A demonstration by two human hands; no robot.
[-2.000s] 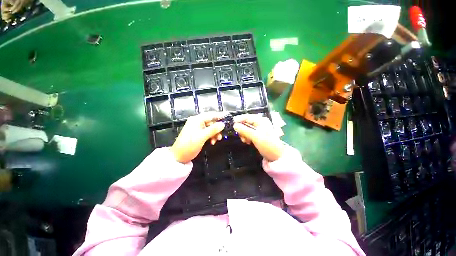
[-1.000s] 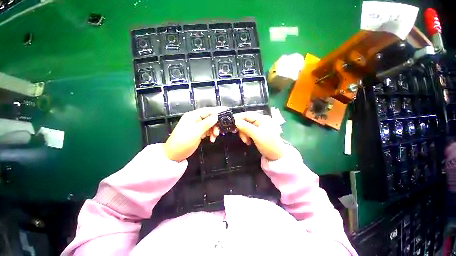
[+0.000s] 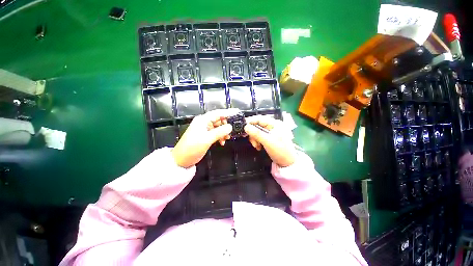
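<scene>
A small black square module (image 3: pixel 237 124) with a round ring in its centre is held face up above the black compartment tray (image 3: pixel 211 118). My left hand (image 3: pixel 203 136) grips its left side between thumb and fingers. My right hand (image 3: pixel 269 138) is at its right side, fingertips touching the edge. A thin slim tool may lie in the right fingers; it is too small to tell. In the tray, the far row holds modules in all its pockets. The second row holds modules except in the middle pocket. The third row's pockets are bare.
An orange fixture (image 3: pixel 332 98) with a white paper label (image 3: pixel 407 22) and a red-tipped handle (image 3: pixel 451 28) stands right of the tray. A cream block (image 3: pixel 299 72) lies between them. Trays with modules (image 3: pixel 421 132) are far right. Loose modules (image 3: pixel 117 13) lie upper left.
The module, dark and partly covered by my fingers two seconds ago, now shows its ringed face. My hands stay in nearly the same place. The view has shifted slightly.
</scene>
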